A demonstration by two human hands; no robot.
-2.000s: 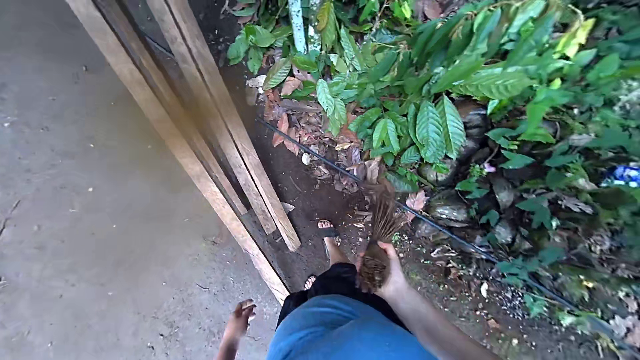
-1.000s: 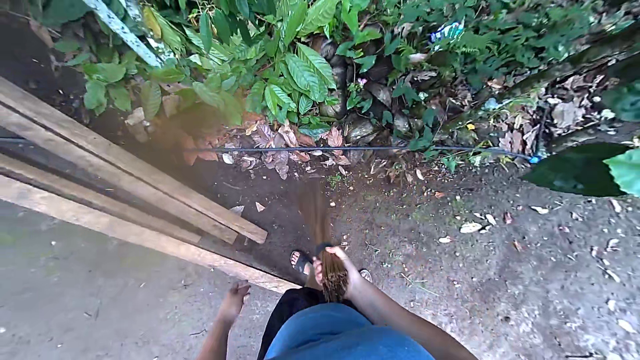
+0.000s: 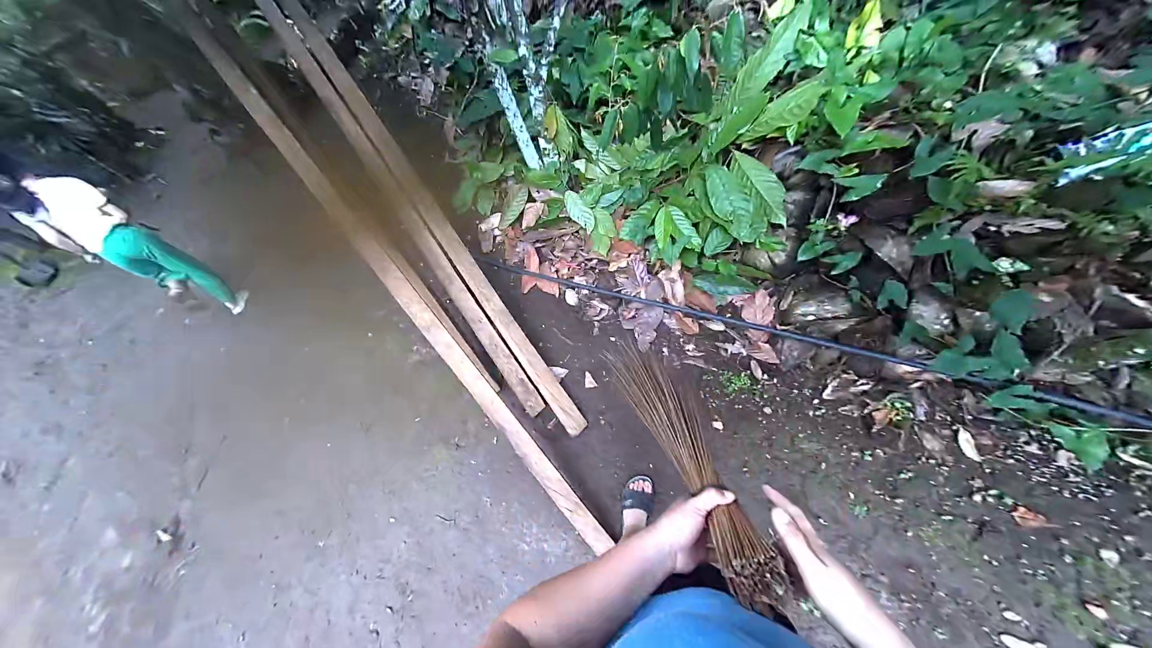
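A handleless broom of thin brown sticks (image 3: 688,441) is in front of my body, its bristle tips pointing up and left and its thick bound end down toward my blue shirt. My left hand (image 3: 693,531) is closed around the bundle near its middle, thumb across the sticks. Just right of the thick end is my right hand (image 3: 801,535), fingers extended; whether it touches the sticks is unclear. Part of a sandaled foot (image 3: 637,499) shows beyond my left wrist.
Long wooden beams (image 3: 405,288) slant from upper left to near my feet. A black hose (image 3: 765,331) crosses the ground at right. Leafy plants (image 3: 675,189), dry leaves and rocks border the dirt. At far left a person (image 3: 135,238) in green trousers is on the path.
The stick broom was in my right hand; now my left hand grips it and my right is off to its side, fingers extended. The view has swung, and a person now shows at left.
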